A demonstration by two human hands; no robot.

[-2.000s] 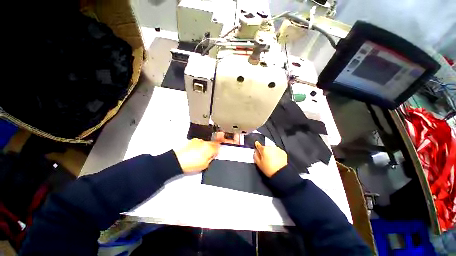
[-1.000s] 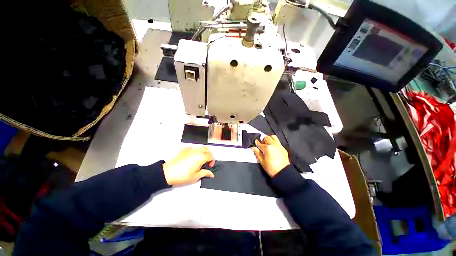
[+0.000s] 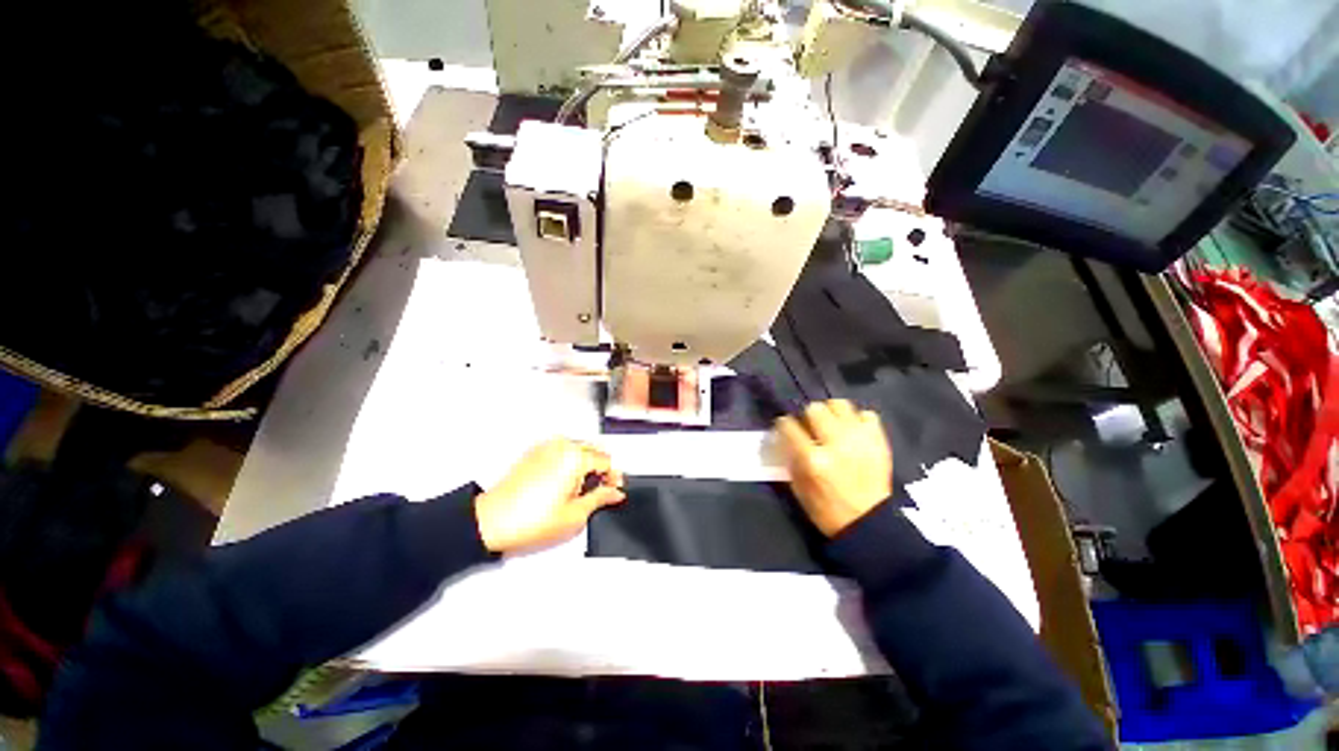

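Observation:
A black fabric strip (image 3: 749, 399) lies under the reddish-copper and silver presser clamp (image 3: 658, 393) and runs right to my right hand. My right hand (image 3: 840, 467) is slightly blurred; its fingers are closed on the strip's right end. A flat black cut panel (image 3: 698, 525) lies on the white sheet in front of the clamp, its right end partly behind my right hand. My left hand (image 3: 541, 496) is at the panel's upper left corner, with a small black patch (image 3: 592, 480) between thumb and forefinger. The needle is too small to make out.
The cream-white machine head (image 3: 712, 242) stands above the clamp. Loose black strips (image 3: 888, 374) overlap to its right. A control screen (image 3: 1109, 140) is upper right. A large carton (image 3: 375, 191) of black pieces is at left; a brown carton (image 3: 1035, 558) is at right.
The strip under the clamp has shifted right, and its left part no longer shows left of the clamp. My right hand has moved right. My left hand came back from the clamp to the panel.

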